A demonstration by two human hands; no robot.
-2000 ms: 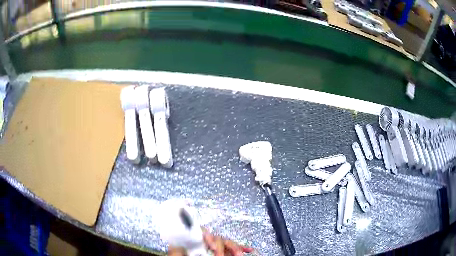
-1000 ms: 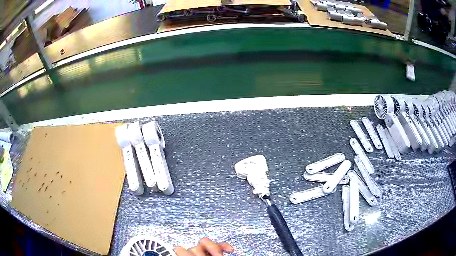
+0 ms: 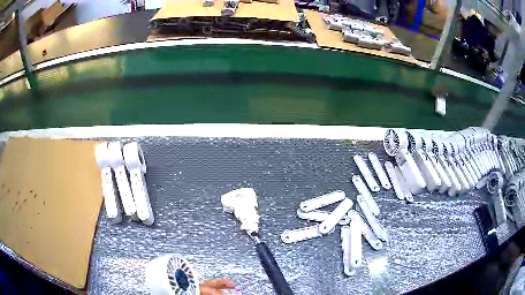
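Note:
A white handheld fan [image 3: 183, 276] with a dark hub is at the bottom edge, left of centre, its handle cut off. Fingers of my left hand [image 3: 217, 286] show at its right side, pointing right; the rest is hidden or cut off. The hand appears to hold the fan. My right hand is not in view. A mallet-like tool with a lumpy white head [image 3: 242, 206] and black grip lies near the centre. White handle covers [image 3: 322, 200] lie loose right of it. Three fans [image 3: 125, 190] lie side by side at the left.
A tan cardboard sheet [image 3: 49, 207] with dark specks is at the left. A dense row of fans [image 3: 443, 161] and a black flat object [image 3: 486, 227] are at the right. The green conveyor [image 3: 230, 86] carries a small white item. Part of a person shows at the lower right edge.
The view has swung right and now shows more fans at the right. The held fan has turned its grille and hub into view and stays at the bottom edge; fewer fingers show.

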